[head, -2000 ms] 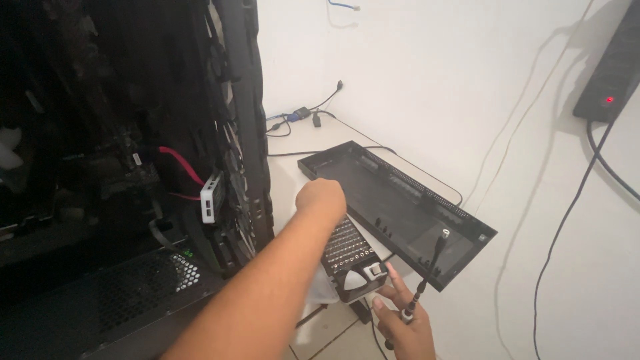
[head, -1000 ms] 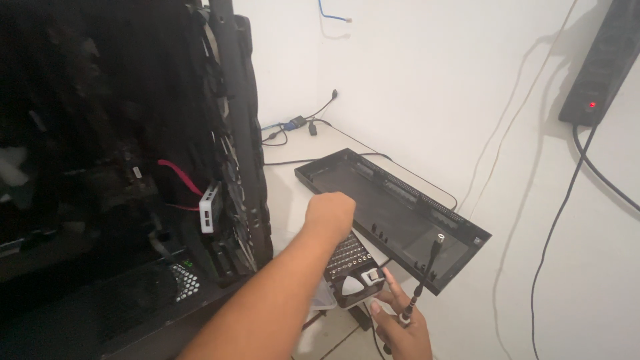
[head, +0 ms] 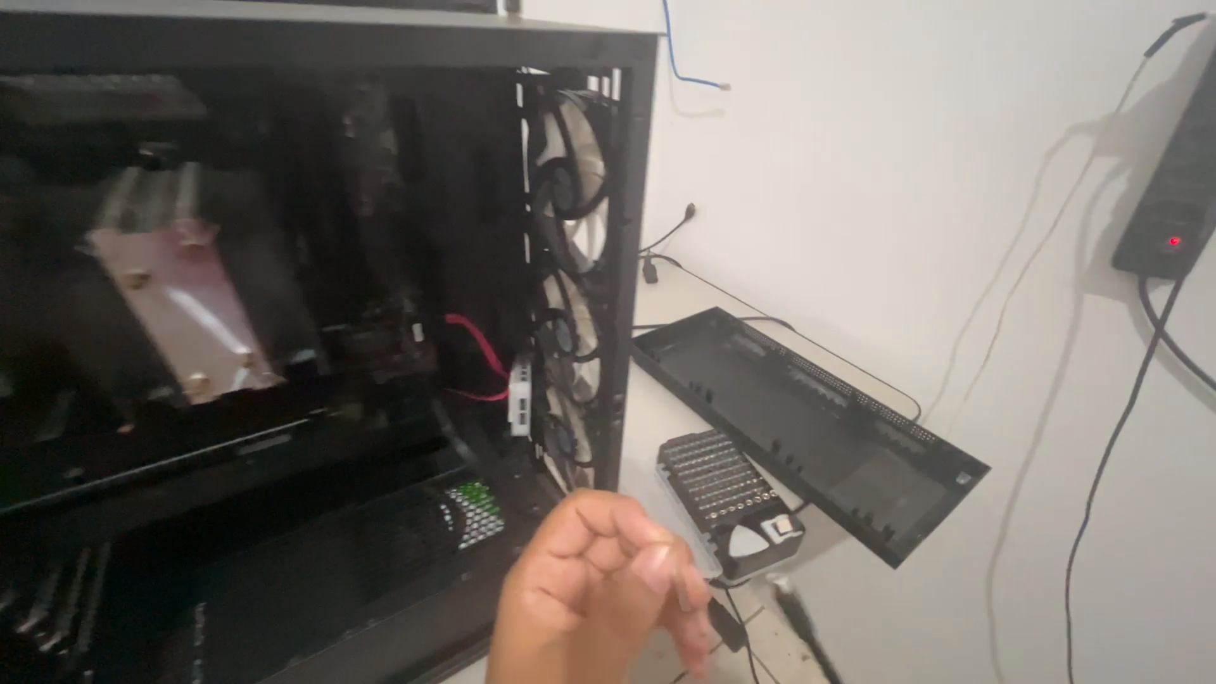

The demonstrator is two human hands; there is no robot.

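Observation:
My left hand [head: 603,584] is raised at the bottom centre, fingers curled and thumb pressed to them. A small thin piece seems to show at the fingertips, too blurred to name. Behind it lies an open screwdriver bit set [head: 722,475] with rows of bits, partly under the edge of a long black plastic panel [head: 817,427]. At the bottom right a dark screwdriver shaft [head: 803,622] with a pale tip enters the view, blurred. My right hand is out of view. An open black computer case [head: 638,285] fills the left side.
Inside the case are fans [head: 570,323], a red cable [head: 480,337] and a white part with ports [head: 520,397] beside them. Black cables [head: 665,261] lie behind the panel. A power strip [head: 1168,190] with a red light and hanging cords is on the right wall.
My left hand has come away from the bit set, back toward me. My right hand, holding the screwdriver beside the set before, has left the view. The view has shifted toward the case.

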